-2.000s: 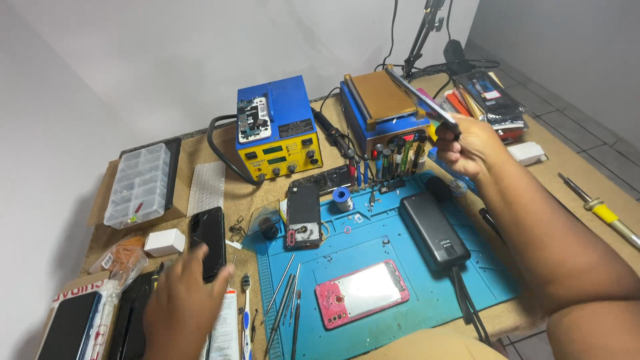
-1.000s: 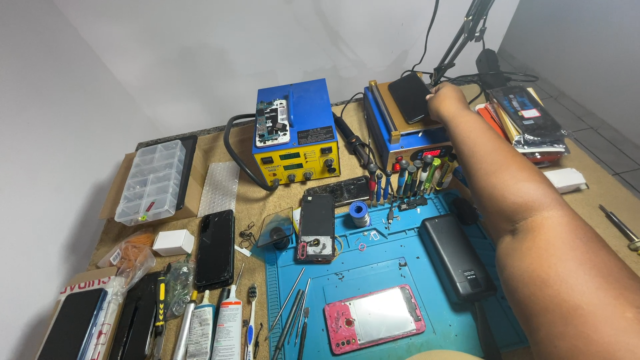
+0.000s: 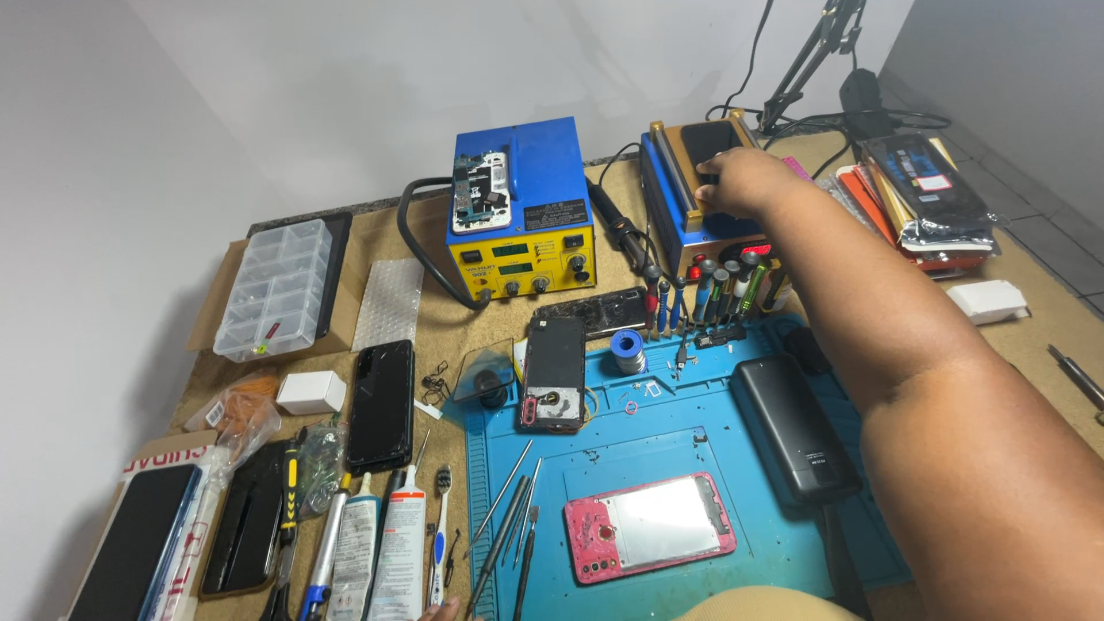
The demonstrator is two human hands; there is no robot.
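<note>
My right hand (image 3: 743, 179) reaches to the top of a blue heating plate machine (image 3: 660, 207) at the back right. Its fingers touch a dark phone screen panel (image 3: 707, 142) lying on the plate; whether they grip it is unclear. Only the fingertips of my left hand (image 3: 442, 610) show at the bottom edge, beside a toothbrush (image 3: 441, 535) and thin metal tools. On the blue silicone repair mat (image 3: 638, 440) lies a pink phone frame (image 3: 651, 528) with a silver middle. A black phone body (image 3: 554, 371) rests at the mat's upper left.
A blue and yellow soldering station (image 3: 521, 216) stands at the back, with a circuit board on top. Screwdrivers (image 3: 707, 289) stand before the heating plate. A black power bank (image 3: 795, 427) lies right, a clear compartment box (image 3: 276, 289) left. A soldering iron (image 3: 1078, 379) lies at the right edge.
My right hand has brought the dark panel, held raised at first, down onto the heating plate. My left hand has moved from over the phone at left to the bottom edge. The view has shifted.
</note>
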